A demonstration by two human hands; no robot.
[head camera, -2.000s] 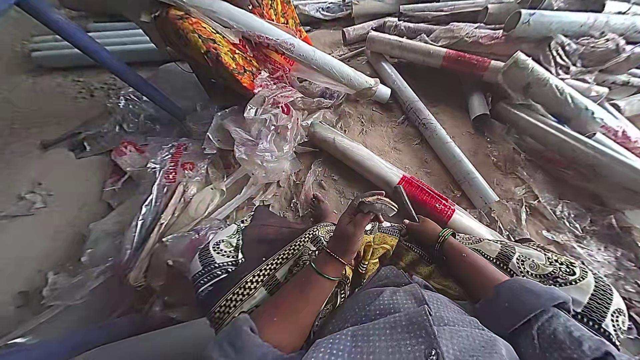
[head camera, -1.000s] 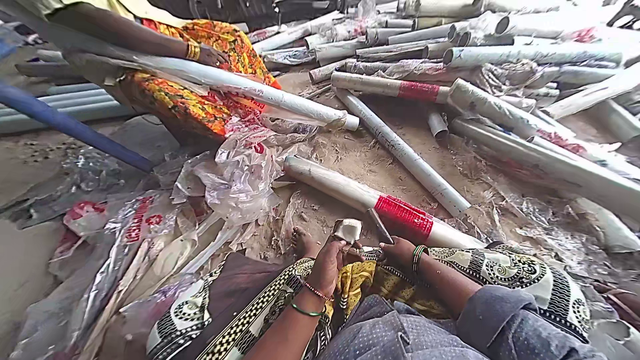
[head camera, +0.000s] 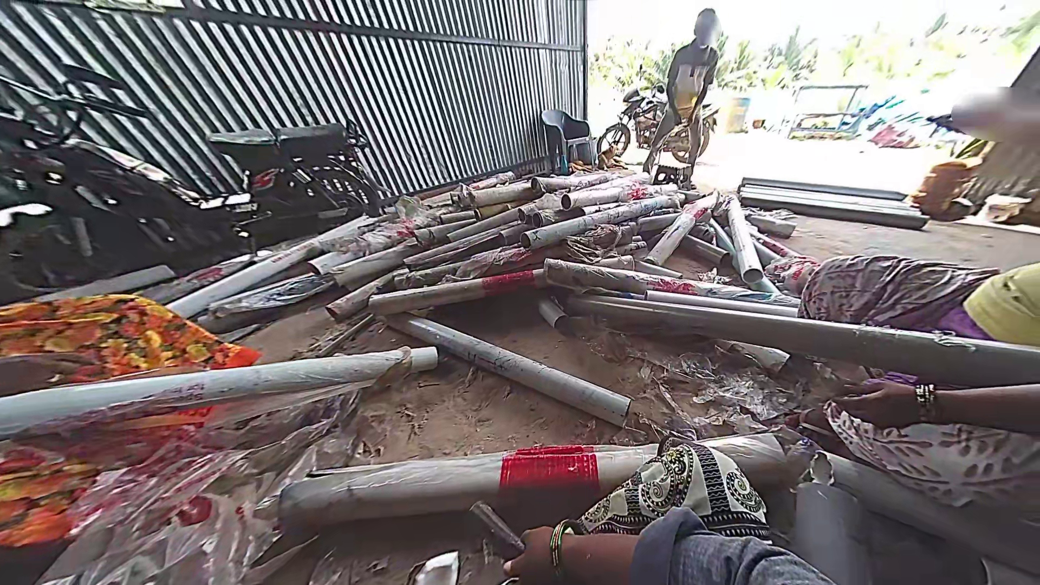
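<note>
My right hand (head camera: 535, 554), with bangles at the wrist, grips a short dark flat tool (head camera: 497, 528) at the bottom centre; its exact kind cannot be told. My left hand is out of view. A small whitish piece (head camera: 439, 569) shows at the bottom edge, left of the tool. Just beyond my right hand, a pale pipe (head camera: 390, 490) with a red wrapped band (head camera: 549, 469) lies across the ground, partly covered by the patterned cloth (head camera: 691, 487) over my knee.
Ahead lies a heap of plastic-wrapped pipes (head camera: 487, 236). Torn clear film (head camera: 179, 520) lies at left, beside another person's orange cloth (head camera: 114, 333). At right, a co-worker's hand (head camera: 890, 404) is near a long grey pipe (head camera: 812, 329). Motorcycles, a chair (head camera: 567, 134) and a standing person (head camera: 691, 81) are farther back.
The view has swung up strongly, bringing in the pipe heap and shed wall. My left hand, seen earlier with a whitish piece, has left the view. My right hand still holds the tool.
</note>
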